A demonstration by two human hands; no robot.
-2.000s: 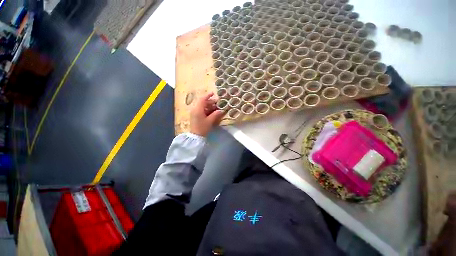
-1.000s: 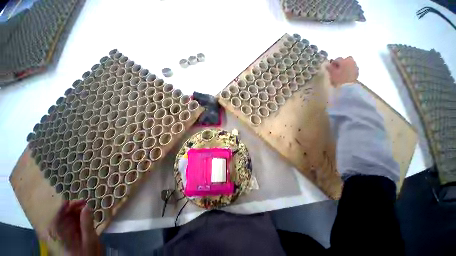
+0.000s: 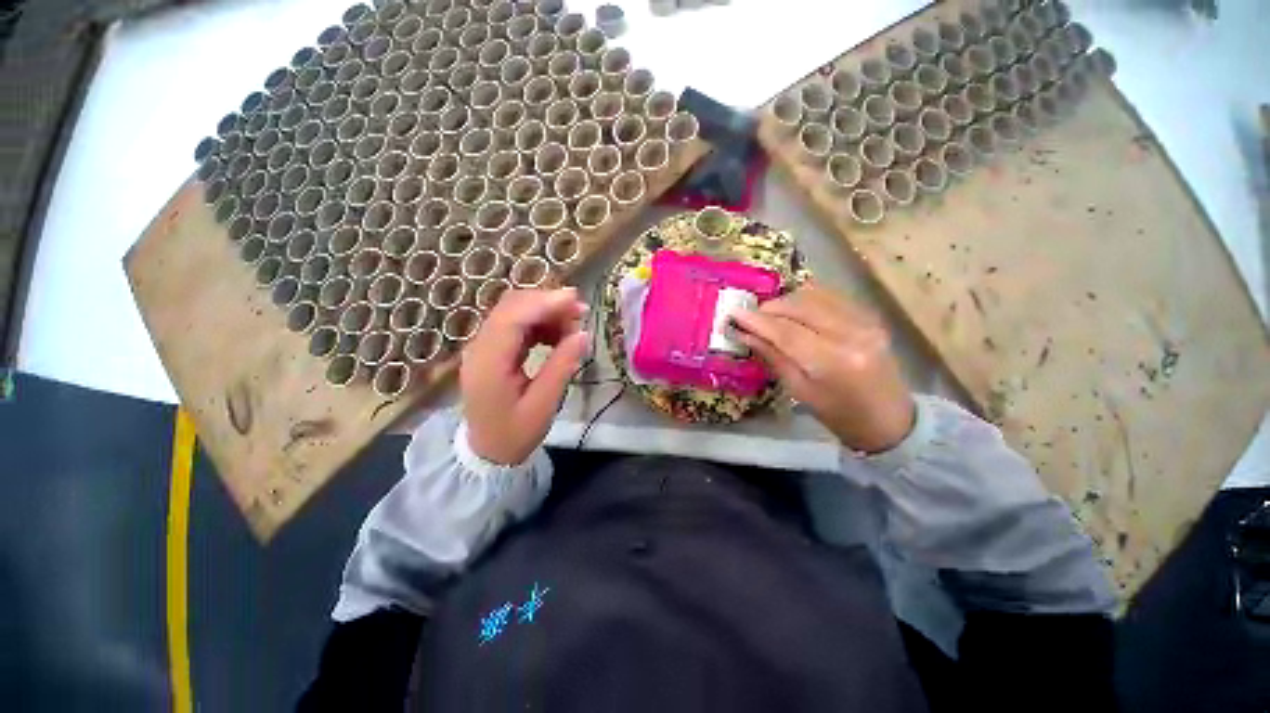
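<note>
A pink case [image 3: 676, 318] lies on a mottled round cushion [image 3: 634, 265] before me, with a white block [image 3: 728, 323] on its right part. The fingertips of my right hand [image 3: 832, 365] touch the block; whether they grip it is unclear. My left hand [image 3: 518, 373] is left of the cushion, by the near edge of the left board [image 3: 230, 397], thumb and fingers curled towards each other; I cannot tell if anything is between them. Close rows of rings [image 3: 418, 195] stand on that board. One ring [image 3: 713, 222] stands at the cushion's far edge.
The right board [image 3: 1031, 265] holds rings at its far end. A dark object with a pink-red edge [image 3: 717, 165] lies between the boards. A black cord [image 3: 602, 408] lies left of the cushion. Loose rings [image 3: 610, 20] show at the top edge.
My right hand has come from the right board's far end to the white block. My left hand has moved from the left board's near corner towards the cushion. The view has shifted.
</note>
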